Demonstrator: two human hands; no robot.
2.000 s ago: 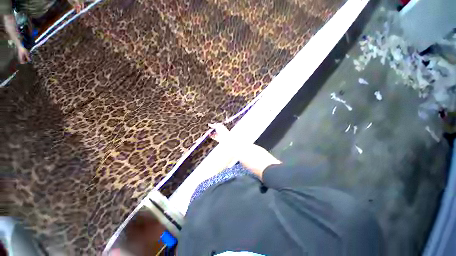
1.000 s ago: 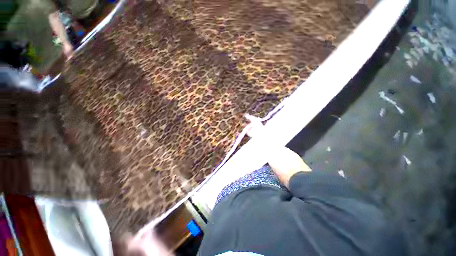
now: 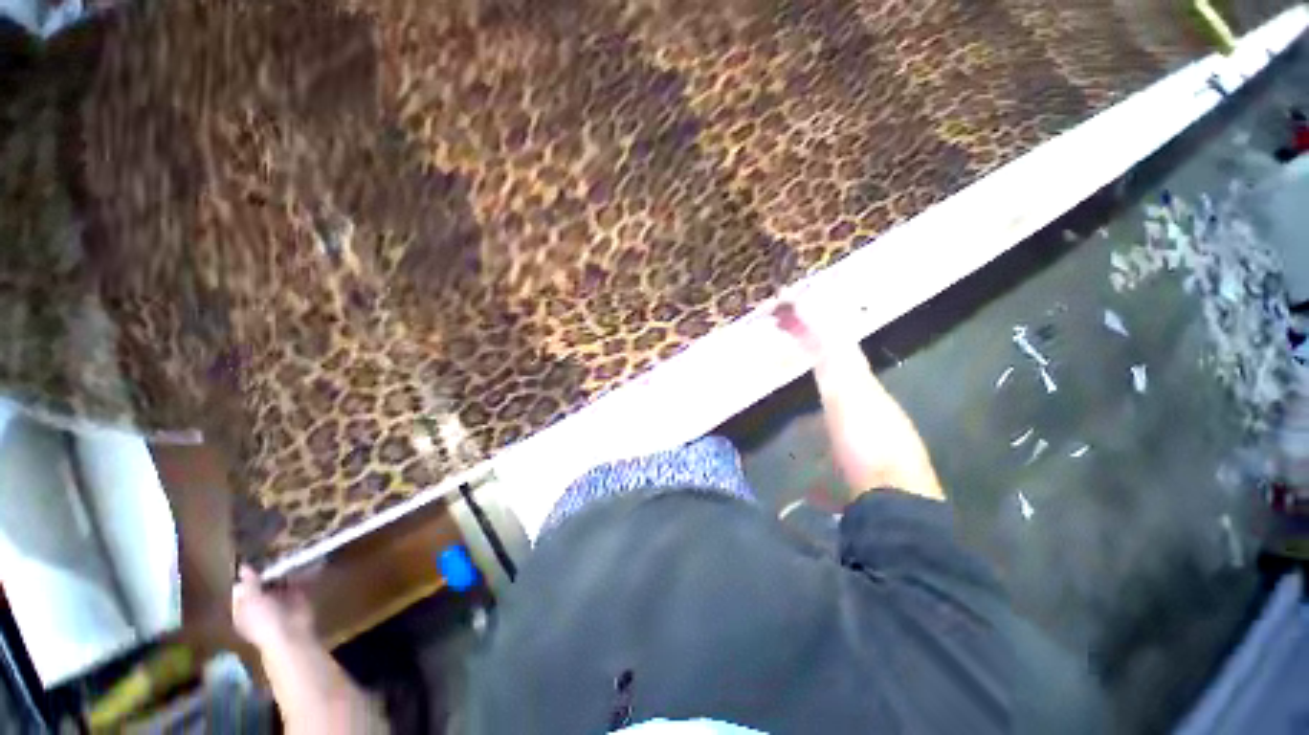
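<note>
The leopard-print fabric (image 3: 617, 216) covers most of the table, with its thin pale edge running diagonally along the near side. My left hand (image 3: 273, 615), slightly blurred, is at the lower left and pinches the fabric's near corner. My right hand (image 3: 794, 325) is farther right along the same edge, its fingers closed on the fabric edge over the white underlay paper (image 3: 991, 223). The finger tips are small and washed out.
A metal bar (image 3: 491, 528) with a blue piece (image 3: 458, 567) lies at the near edge between my hands. White sheet (image 3: 86, 531) at left. Yellow stick (image 3: 1214, 23) at upper right. Scraps (image 3: 1220, 287) lie on the grey floor. Brown tabletop (image 3: 381, 577) shows below the fabric.
The view has turned, and the other person has left it. The fabric edge, raised and wavy before, now lies straighter along the paper. My left hand has come clearly into view at the corner.
</note>
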